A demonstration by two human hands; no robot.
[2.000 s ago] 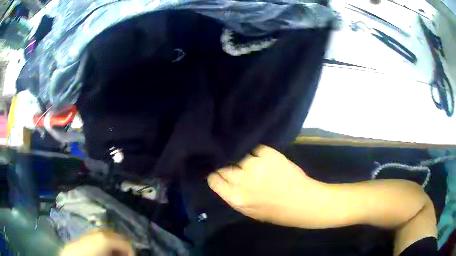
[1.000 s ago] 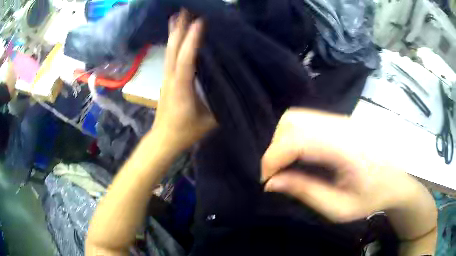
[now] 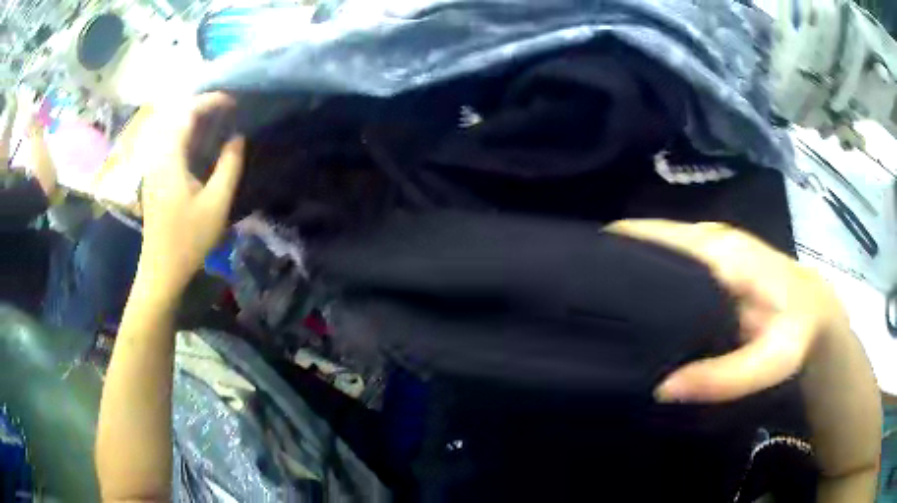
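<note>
A garment spreads across the middle of the view, with blue-grey patterned fabric (image 3: 551,39) along its top edge and dark lining (image 3: 492,285) below, blurred in part. My left hand (image 3: 202,187) is at the garment's left end, with the dark cloth between thumb and fingers. My right hand (image 3: 757,305) holds the dark cloth at the right, thumb below and fingers above. Small white marks show on the dark cloth.
Black thread snips (image 3: 851,221) and part of the scissors (image 3: 891,309) lie on the white table at the right. A grey-white machine body (image 3: 826,74) stands at the upper right. More patterned cloth (image 3: 246,422) lies at the lower left. Part of another person's arm shows at the far left edge.
My hands have moved apart, the left one leftward and the right one rightward. The dark lining is now spread sideways between them, and the patterned fabric spans the top. The red item is out of sight.
</note>
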